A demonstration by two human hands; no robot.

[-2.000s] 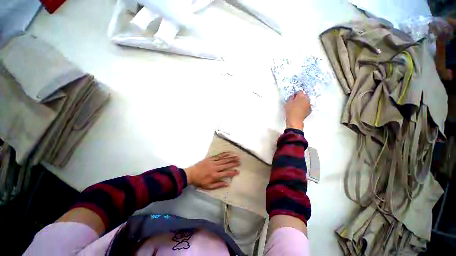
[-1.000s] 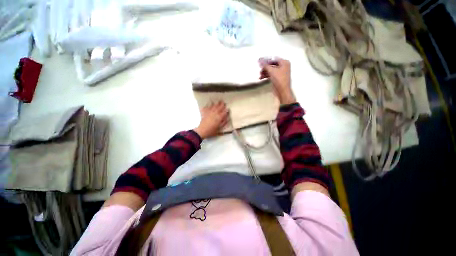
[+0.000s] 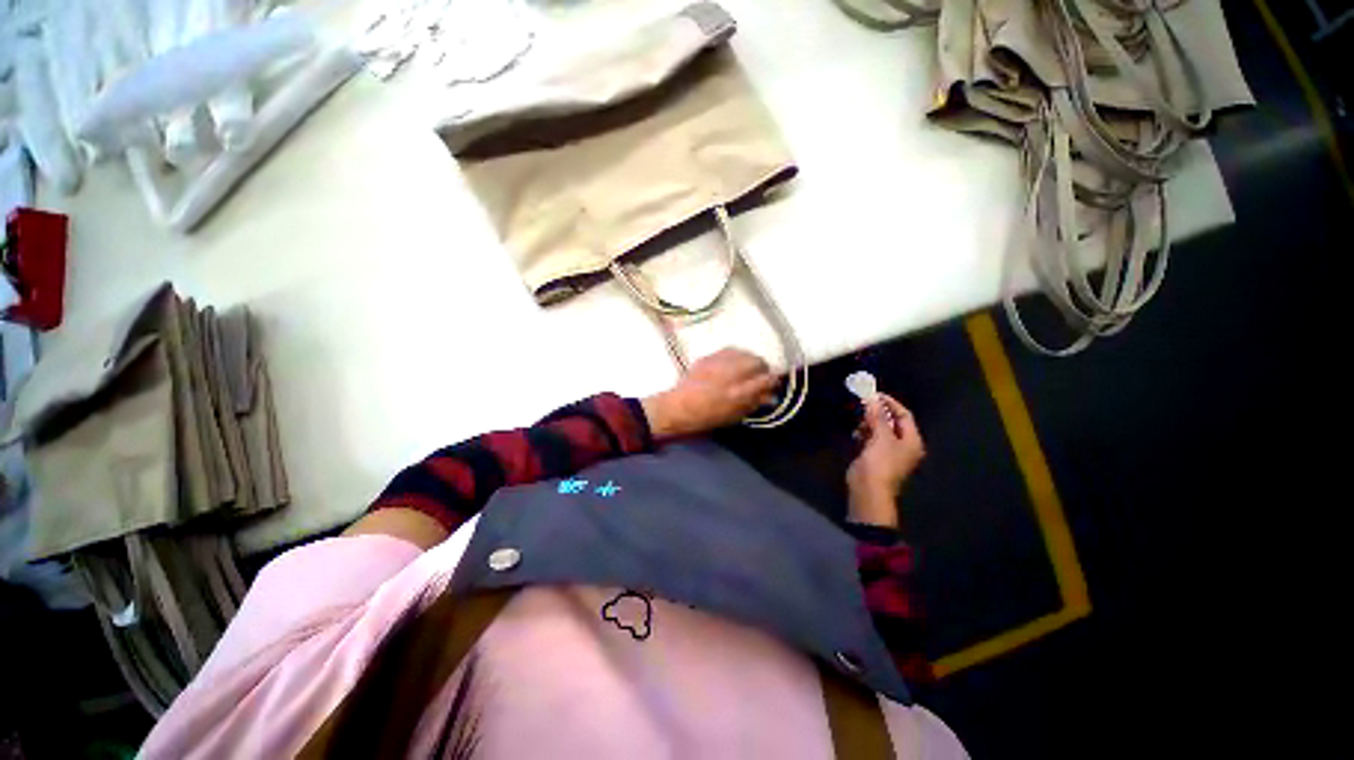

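Observation:
A folded beige tote bag (image 3: 639,171) lies on the table, its handles (image 3: 772,334) hanging toward me at the table's front edge. My left hand (image 3: 723,392) is closed on the handles, near their lower end. My right hand (image 3: 887,443) is held off the table edge, to the right of the handles, and pinches a small white tag (image 3: 861,386) between its fingertips. The tag and the handles are apart.
A finished stack (image 3: 149,423) stands at the table's left, handles hanging down. An unfinished pile (image 3: 1091,89) lies at the back right. White packing material (image 3: 223,89), loose white tags (image 3: 475,37) and a red tape dispenser (image 3: 36,267) are at the far left side.
The bag now lies farther from me, handles toward me. My left hand has moved from the bag's panel to the handles. My right hand has moved back past the table edge, with the tag.

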